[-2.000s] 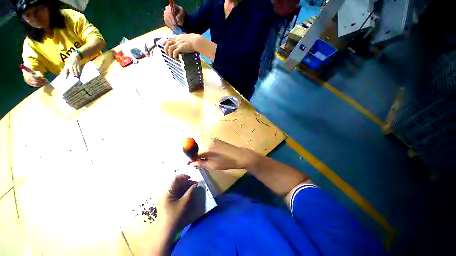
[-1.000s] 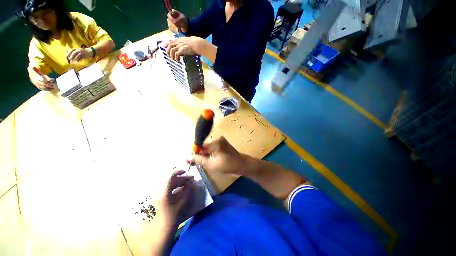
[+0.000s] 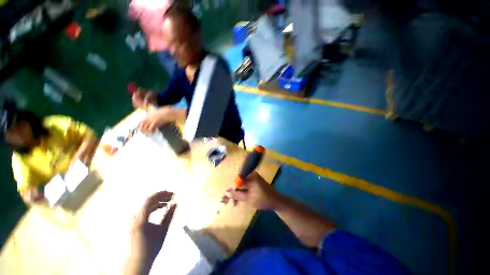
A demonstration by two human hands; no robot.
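My right hand (image 3: 252, 192) holds a screwdriver (image 3: 250, 165) with a black and orange handle, tilted up over the table's right part. My left hand (image 3: 153, 223) is raised with thumb and fingers curled apart around a bright gap; I cannot tell if a small part is between the fingertips. A white panel (image 3: 185, 252) lies below and between my hands at the near edge, with a grey side face towards the right. The frame is blurred and the table is glaring white.
A coworker in yellow (image 3: 51, 147) is at the left by pale stacked panels (image 3: 67, 182). A coworker in navy (image 3: 177, 91) is across the table with a grey stack. A long grey panel (image 3: 208, 99) hangs before them. A small dark and silvery bag (image 3: 216, 155) lies near the right edge.
The view has swung, so the table and coworkers appear lower. My right hand with the screwdriver has moved away from the panel to the right. My left hand has lifted off the panel.
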